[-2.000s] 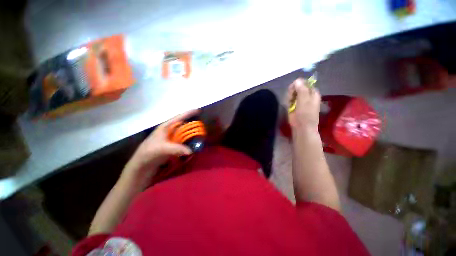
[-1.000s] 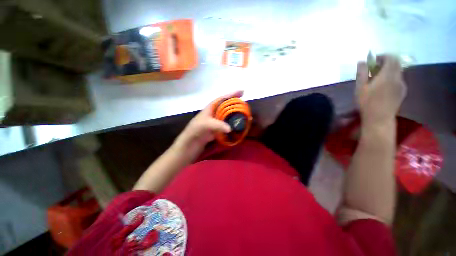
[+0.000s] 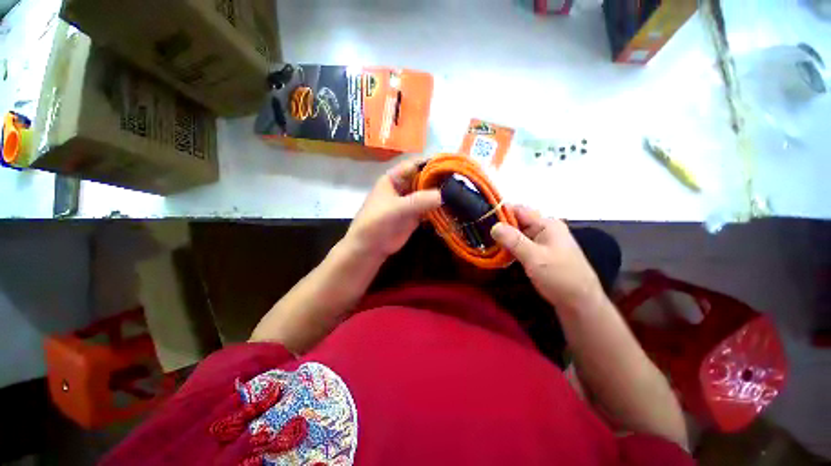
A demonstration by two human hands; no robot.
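Observation:
My left hand (image 3: 392,214) and my right hand (image 3: 547,253) both hold the coiled orange cord (image 3: 449,167) in front of me, at the table's near edge. A black plug (image 3: 467,199) lies inside the coil, with a thin band across it. The retail box (image 3: 397,110) lies on its side on the table behind my left hand. An orange insert card (image 3: 486,142) with a white QR code lies behind the coil. Small black dots (image 3: 561,152) lie in rows right of the card. The yellow tool (image 3: 672,165) lies on the table farther right.
Brown cartons (image 3: 123,125) stand at the table's left, with an orange-yellow tape roll (image 3: 15,141) beside them. Another retail box (image 3: 641,27) is at the far right. Clear plastic (image 3: 774,118) lies on the right. A red stool (image 3: 743,371) and an orange stool (image 3: 96,371) are below the table.
My right hand has let go of the yellow tool, which now lies on the table, and has moved left to grip the coil. The view has shifted left.

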